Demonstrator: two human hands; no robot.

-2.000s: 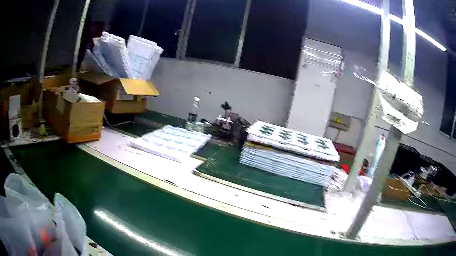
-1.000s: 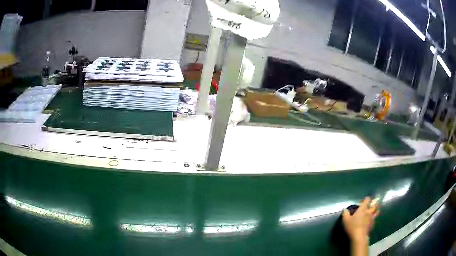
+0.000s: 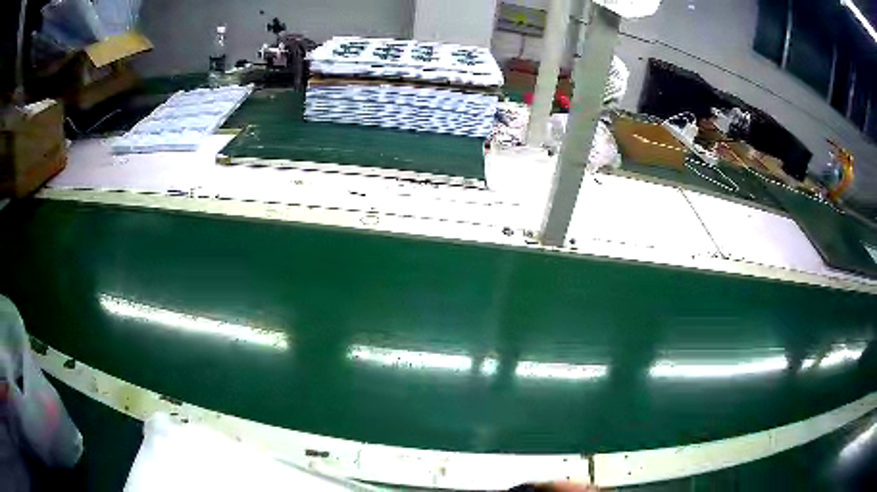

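Observation:
A sliver of my right hand (image 3: 567,488) shows at the bottom edge, mostly cut off. A small dark thing touches or lies just left of it, too cut off to name surely. My left hand is not in view. A white sheet (image 3: 212,463) lies at the bottom left, on the near side of the conveyor. Frosted poly bags (image 3: 37,413) with a faint orange-red spot stand at the left edge, partly out of the picture.
The glossy green conveyor belt (image 3: 404,298) runs across, with a cream rail (image 3: 404,463) nearest me. Beyond it, a white bench holds a printed sheet stack (image 3: 404,101) on a green mat (image 3: 356,154), flat sheets and cartons (image 3: 31,149). A grey post (image 3: 577,135) rises from the bench.
The view swung right, then partly back left. The hand, over a black object at the right a second ago, now shows only at the bottom edge. The white sheet has come into view.

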